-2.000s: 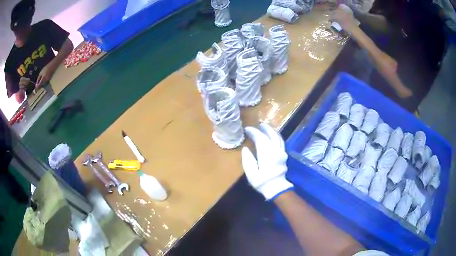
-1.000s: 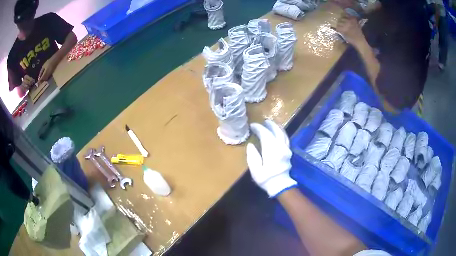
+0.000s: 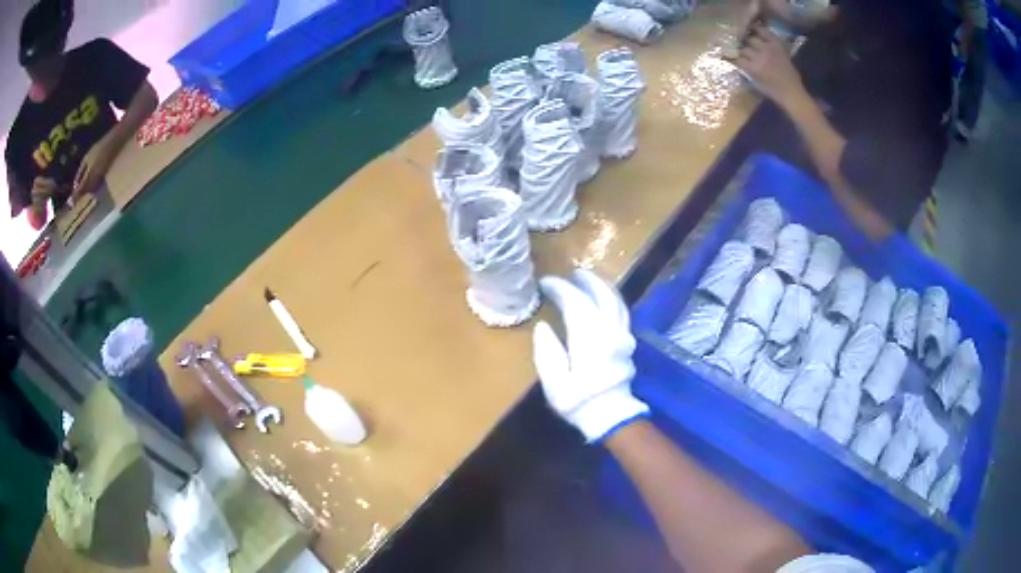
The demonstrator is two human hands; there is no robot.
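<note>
Several grey-white wrinkled fabric tubular pieces (image 3: 550, 168) stand upright in a cluster on the brown-covered bench, open ends up. The nearest piece (image 3: 493, 257) stands at the front of the cluster, folded layers in its top and a frilled base. My right hand (image 3: 586, 353), in a white glove with a blue cuff edge, is at the bench's front edge just right of that piece's base. Its fingers are apart, with nothing seen in it; whether it touches the piece I cannot tell. My left hand is out of the picture.
A blue crate (image 3: 773, 442) holds rows of pieces at the right. Wrenches (image 3: 224, 384), a yellow knife (image 3: 271, 365), a marker (image 3: 291, 325) and a squeeze bottle (image 3: 335, 414) lie on the bench. A pale block (image 3: 99, 476) is lower left. Two people work beyond. One piece (image 3: 430, 48) stands on the green belt.
The single piece on the green belt has moved left along it. The view has shifted slightly. The other person's hands at the upper right have moved. My right hand stays beside the nearest piece.
</note>
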